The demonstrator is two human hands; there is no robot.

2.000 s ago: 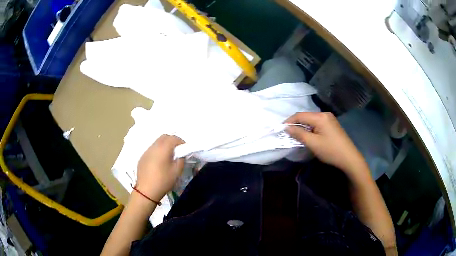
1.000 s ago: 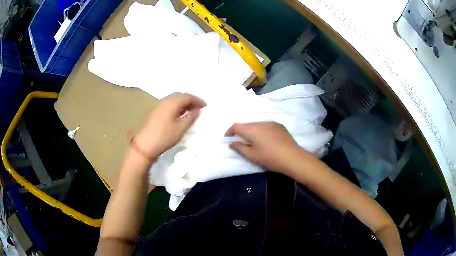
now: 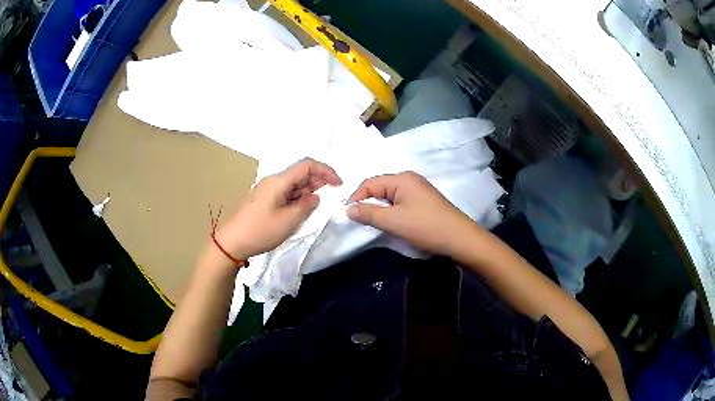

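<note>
A bright white garment piece (image 3: 313, 117) lies spread from the cardboard sheet (image 3: 180, 180) down over my lap, its lower edge in loose folds. My left hand (image 3: 278, 207), with a red string at the wrist, rests at the cloth with its fingers curled and apart; whether it holds a fold is unclear. My right hand (image 3: 400, 207) pinches a bit of the cloth between thumb and forefinger, close to my left fingertips. Overexposure hides the seams in the cloth.
The yellow trolley rail (image 3: 337, 47) curves above the cloth, and another yellow rail (image 3: 59, 309) is at left. A blue crate (image 3: 86, 59) stands upper left. The white machine table (image 3: 619, 117) with a wooden edge bends along the right. A grey grid pedal (image 3: 533, 117) is under it.
Both hands moved from the cloth's lower edge to its middle and came close together. The lower edge now hangs in looser folds. My right hand has closed to a pinch since a second ago.
</note>
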